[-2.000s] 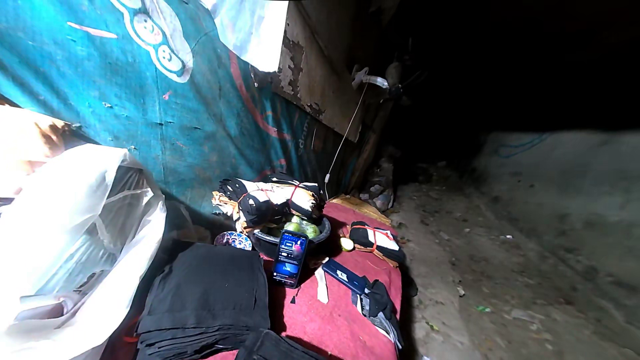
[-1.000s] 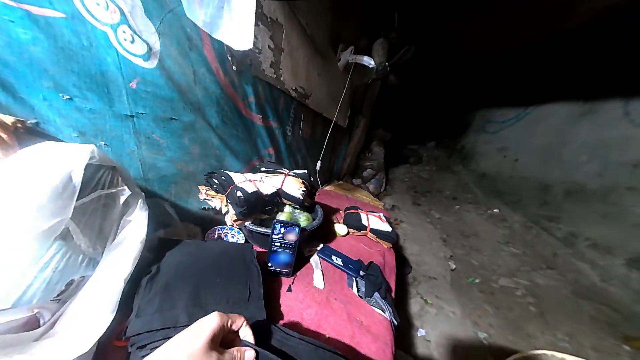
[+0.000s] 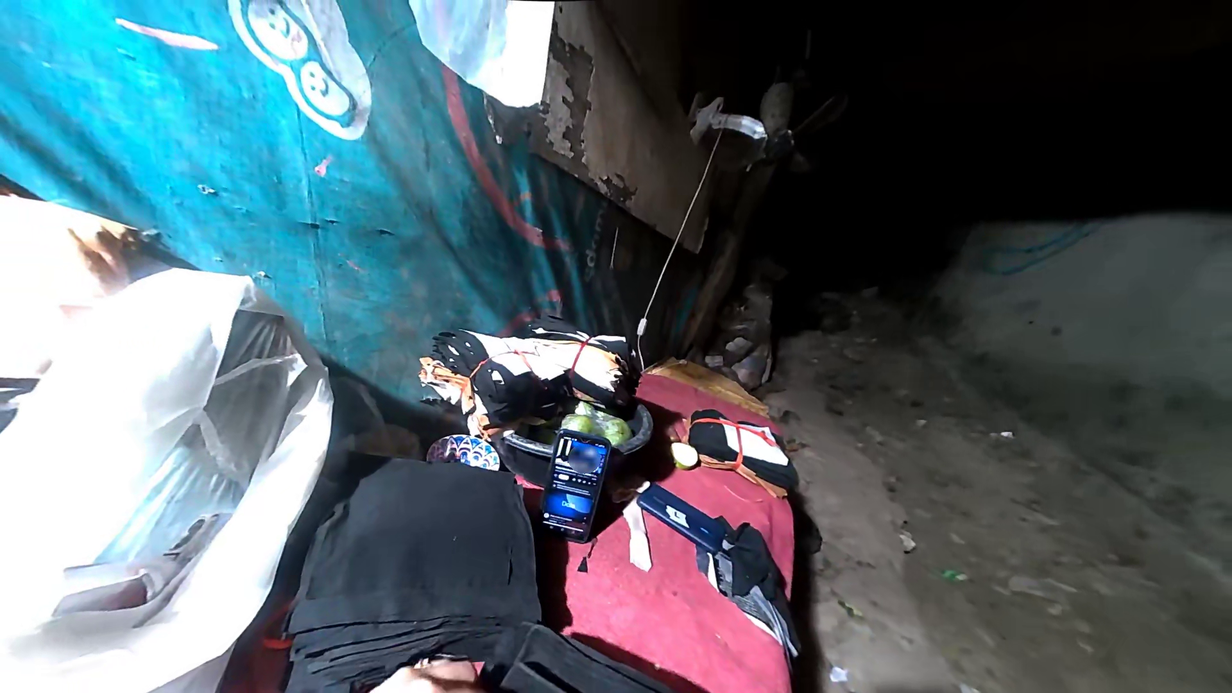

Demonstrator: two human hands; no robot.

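Note:
Only a small part of my left hand (image 3: 428, 676) shows at the bottom edge, against the lower edge of a stack of black fabric pieces (image 3: 423, 558). Its fingers are mostly cut off by the frame, so its grip cannot be made out. Just right of it lies a folded black cloth (image 3: 563, 664). My right hand is out of view. Beyond the stack, a smartphone (image 3: 576, 486) with a lit screen leans upright against a dark bowl (image 3: 640, 428) holding green round fruits (image 3: 602, 423). Behind the bowl is a tied bundle of black and white cloth (image 3: 539, 371).
A red cloth surface (image 3: 635, 616) carries a dark blue box-like item (image 3: 681, 518), grey and black cloth scraps (image 3: 756, 573), a smaller tied bundle (image 3: 741, 448) and a patterned bowl (image 3: 464, 452). A large translucent plastic bag (image 3: 221, 385) stands left. Teal sheeting (image 3: 385, 221) hangs behind.
My left hand came into view at the bottom one second ago, at the black fabric, and now shows only slightly at the lower edge.

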